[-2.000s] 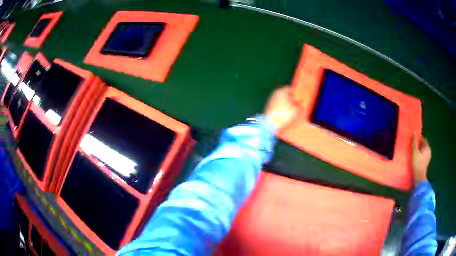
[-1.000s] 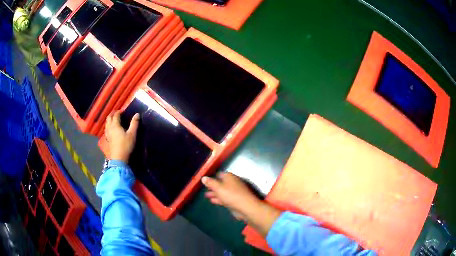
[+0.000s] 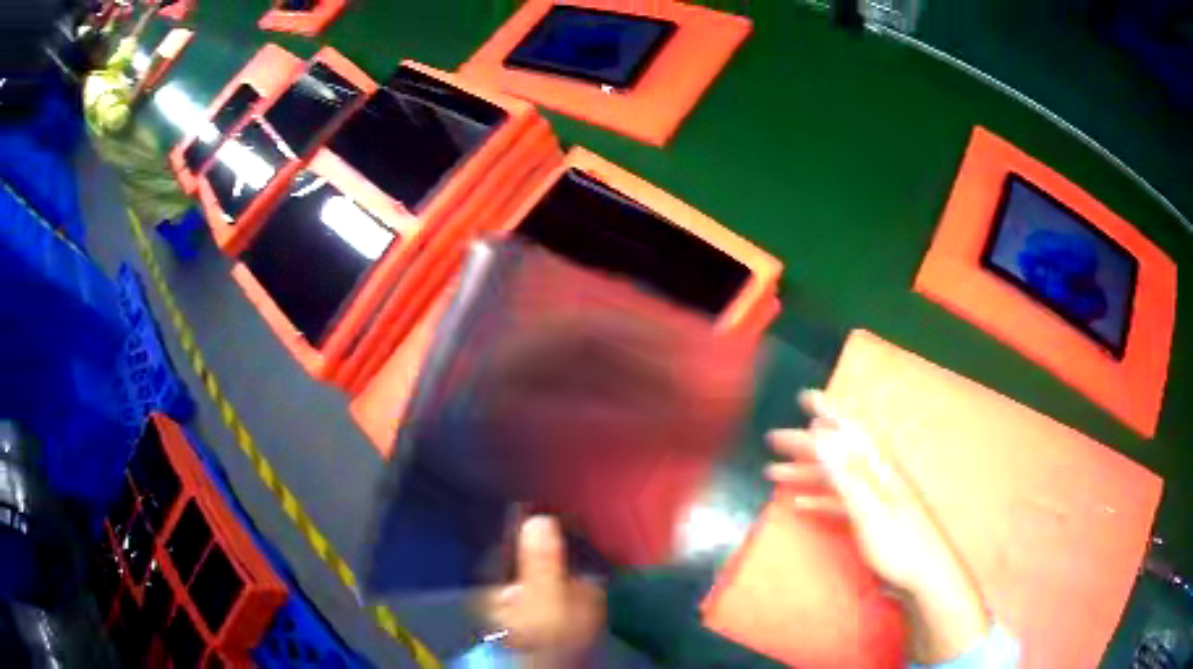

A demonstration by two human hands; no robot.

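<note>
My left hand point(image 3: 543, 595) grips the lower edge of a tablet point(image 3: 576, 405), thumb on top. The tablet is lifted, tilted and motion-blurred, and its glossy face shows reddish reflections. It hides part of the tray stack behind it. My right hand point(image 3: 870, 503) is to its right, fingers spread and apart from the tablet, holding nothing, above a bare orange foam pad point(image 3: 1020, 484). Another tablet with a black screen point(image 3: 628, 242) lies in the foam tray behind the lifted one.
On the green surface point(image 3: 837, 170), a lit tablet point(image 3: 1062, 261) lies on a foam pad at right and another tablet point(image 3: 589, 46) on a pad at the back. Stacked trays point(image 3: 445, 275) stand at left. A person point(image 3: 111, 105) is far left.
My left hand has lifted the near tablet out of the foam tray and moved it right. My right hand has moved right and opened. The lit screen at right now shows a lighter picture.
</note>
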